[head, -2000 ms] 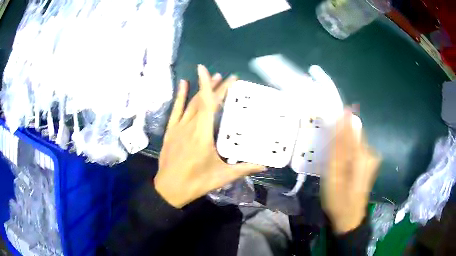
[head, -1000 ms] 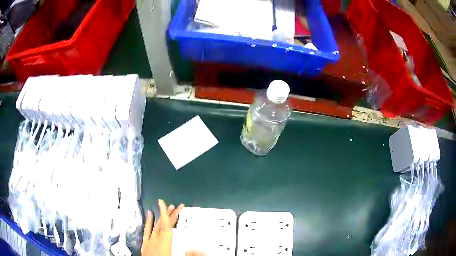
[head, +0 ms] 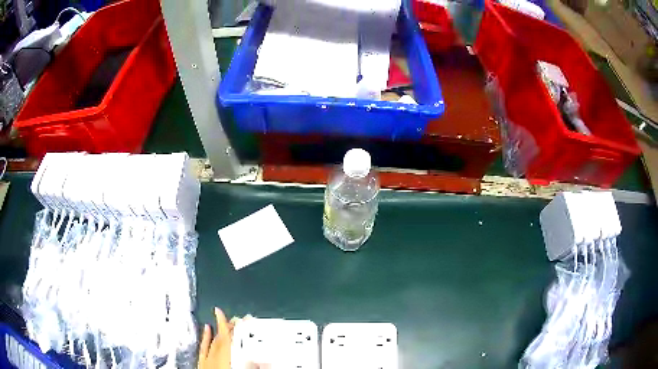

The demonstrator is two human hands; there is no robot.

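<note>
Two white power strips lie side by side, socket faces up, cut off by the bottom edge: the left one point(head: 288, 344) and the right one point(head: 359, 347), with a narrow gap between them. My left hand point(head: 214, 351) is at the left side of the left strip, its fingers at the strip's edge; the palm and thumb are cut off. A small bit of skin shows over the left strip at the bottom edge, perhaps my right hand; too little shows to tell. No cloth can be made out clearly.
Stacked strips with bagged cords stand at left point(head: 115, 184) and right point(head: 581, 225). A clear bottle point(head: 351, 209) and white card point(head: 256, 236) are on the green bench. Behind are a blue tray point(head: 325, 117) and red crates point(head: 94, 130), point(head: 570, 155). A blue bin point(head: 29, 353) is lower left.
The view has lifted from the close strips to the bench's back, and my right hand has mostly or wholly left the picture. My left hand stays beside the left strip.
</note>
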